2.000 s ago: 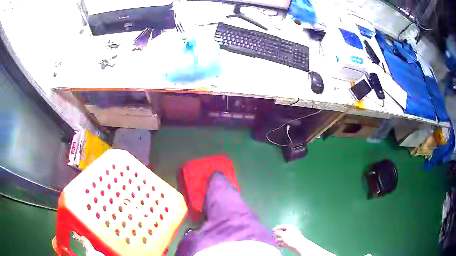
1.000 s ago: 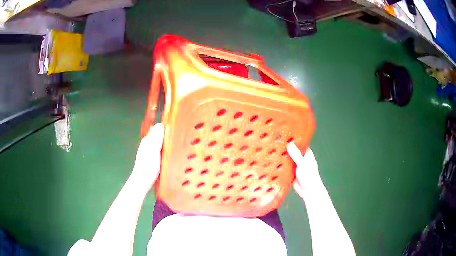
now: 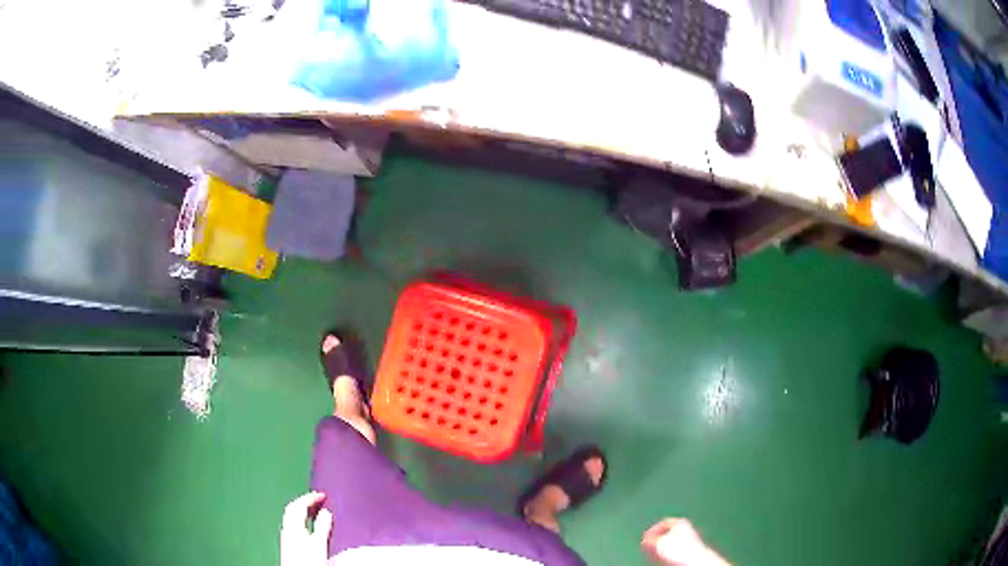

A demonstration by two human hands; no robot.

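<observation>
A red square stool (image 3: 455,374) with a perforated seat stands upright on the green floor between my sandalled feet. My left hand (image 3: 305,528) is at the bottom edge beside my purple-clad thigh, partly cut off, empty, with thumb and fingers a little apart. My right hand (image 3: 674,542) is low at the bottom edge, right of my leg and away from the stool. It is small and washed out, its fingers look curled, and I see nothing in it. Neither hand touches the stool.
The white desk (image 3: 619,116) crosses the top, with a keyboard (image 3: 663,31), mouse (image 3: 735,117), blue plastic bag (image 3: 381,50), white box (image 3: 846,80) and dark phone (image 3: 871,166). A yellow packet (image 3: 232,227) is at left. Dark objects (image 3: 705,254) (image 3: 902,396) lie on the floor at right.
Both hands have let go of the stool, which was held up before me and now stands on the floor. My hands have moved down and apart. More of the desk shows.
</observation>
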